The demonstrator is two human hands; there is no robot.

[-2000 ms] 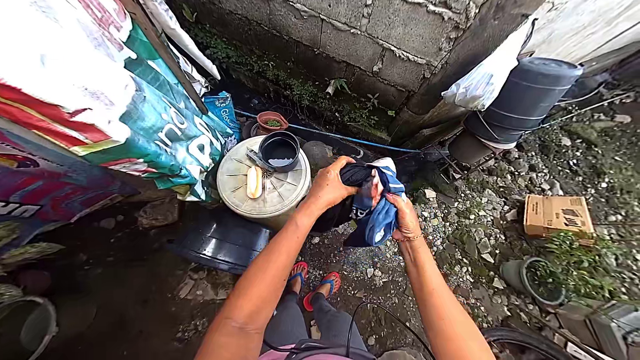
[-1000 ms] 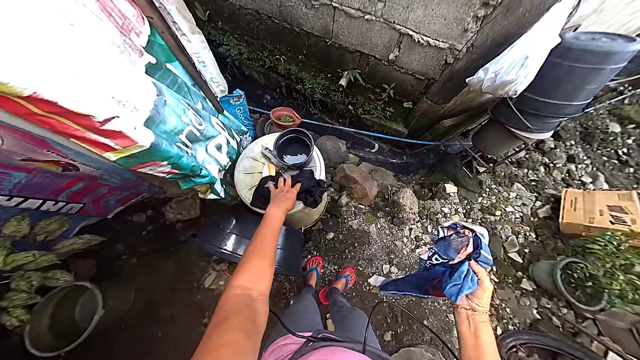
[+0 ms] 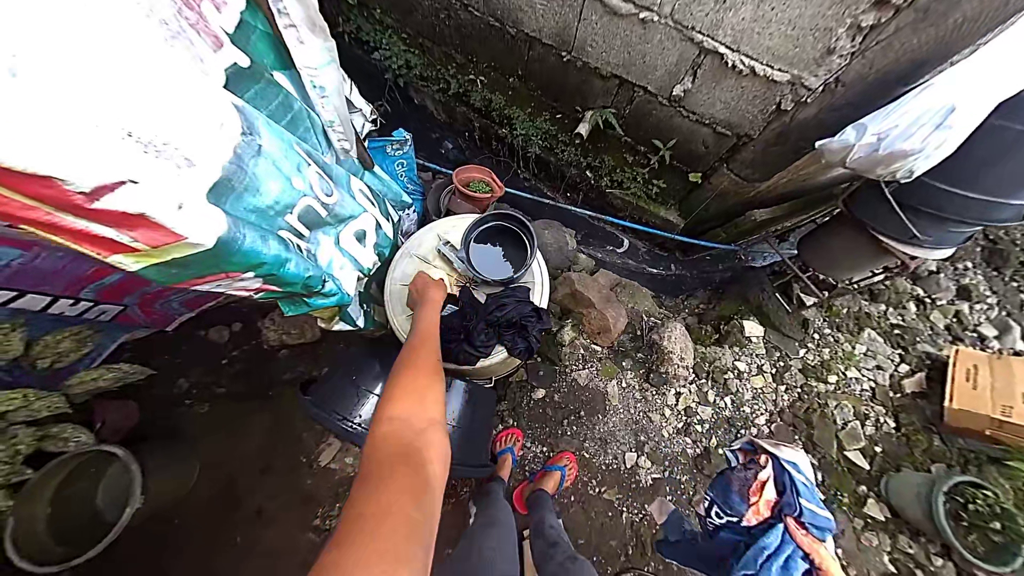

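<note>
Over a round whitish lid (image 3: 408,264) on a drum, my left hand (image 3: 427,290) is closed on a pale yellow bar, probably soap, of which only part shows. Right beside it stand a dark round basin (image 3: 500,246) with liquid inside and a brush (image 3: 453,254). A bundle of wet black cloth (image 3: 494,324) lies on the lid's near side. At the lower right, my right hand (image 3: 812,548) grips a blue printed cloth (image 3: 756,512), which hangs in folds away from the lid. The fingers of that hand are partly cut off by the frame's edge.
A black tub (image 3: 360,392) lies below the drum, near my feet in red flip-flops. Rocks (image 3: 592,308) and gravel spread to the right. Behind run a blue hose (image 3: 608,218) and a block wall. A clay pot (image 3: 478,186), a cardboard box (image 3: 988,392) and planters stand around.
The black cloth, held together with the blue cloth at first, now lies on the lid. My left hand has let it go, moved left and closed on the pale bar. My right hand keeps the blue cloth.
</note>
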